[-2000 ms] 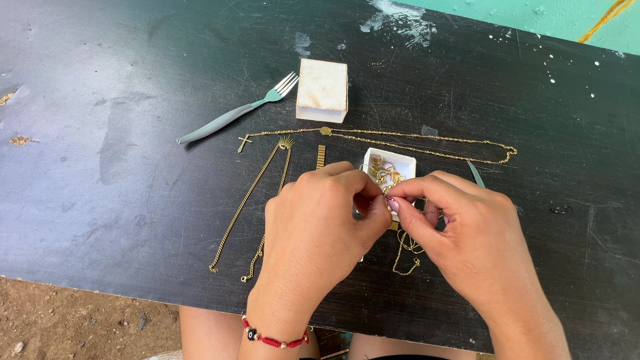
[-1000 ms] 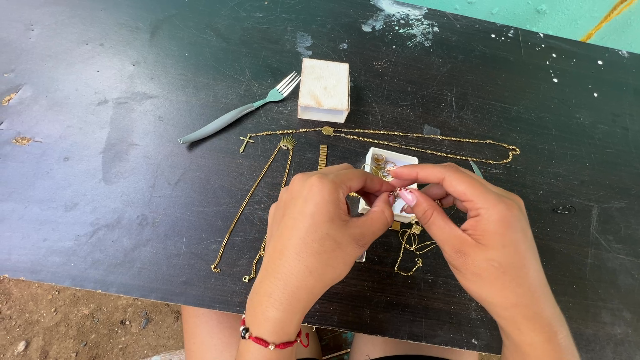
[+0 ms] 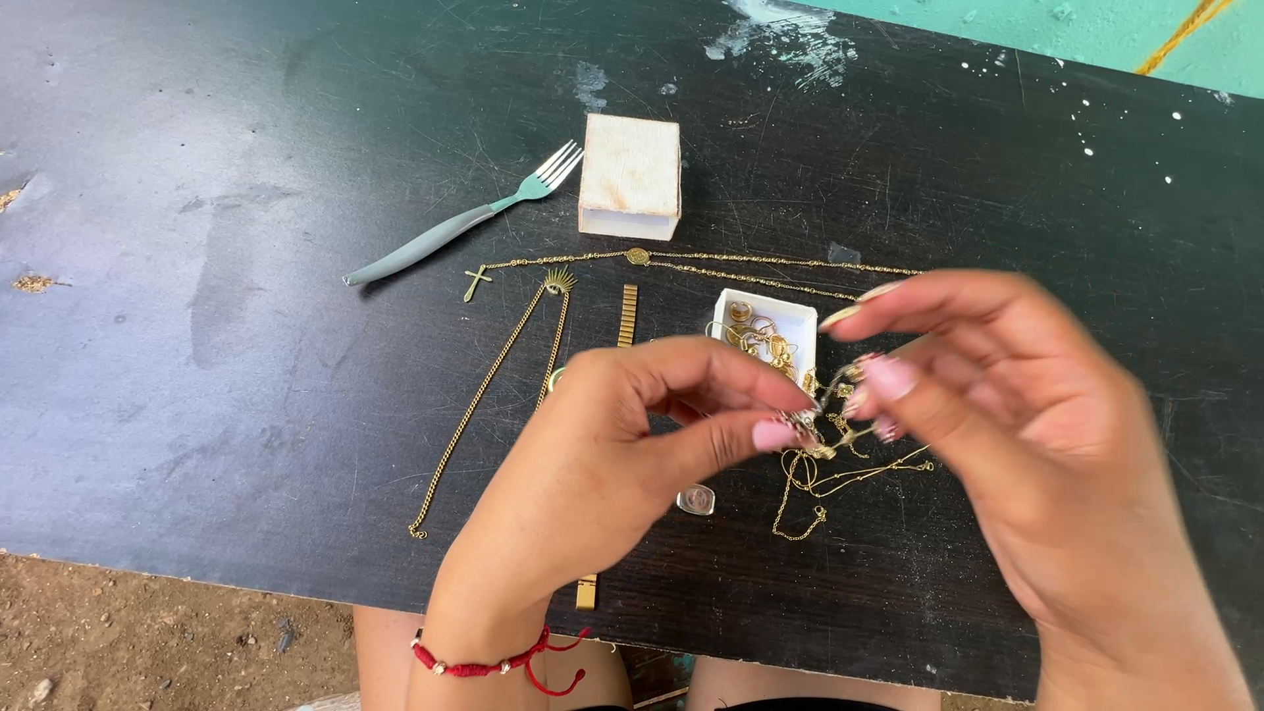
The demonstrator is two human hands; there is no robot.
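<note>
Between my hands, over the dark tabletop, is a small piece of chain jewelry (image 3: 837, 383), partly hidden by my fingers. My left hand (image 3: 632, 454) pinches one end between thumb and forefinger. The other end is at the thumb of my right hand (image 3: 997, 425), whose forefinger is raised. Just beyond them sits a small white box tray (image 3: 729, 326) with rings and tangled gold-colored jewelry. Thin gold-colored chains (image 3: 800, 533) lie below the fingers. A watch with a gold-colored band (image 3: 628, 316) is mostly covered by my left hand; an oval or squarish metal piece (image 3: 696, 500) lies near it.
A white box cover (image 3: 632, 173) stands at the back beside a fork with a grey handle (image 3: 425, 244). A rosary-like chain with a cross (image 3: 478, 283) stretches across the table. A gold-colored necklace with a sunburst pendant (image 3: 559, 280) lies left. The table's near edge (image 3: 247, 591) borders bare ground.
My right hand has opened its forefinger away from the thumb, and the hands are slightly farther apart. More of the jewelry between them now shows.
</note>
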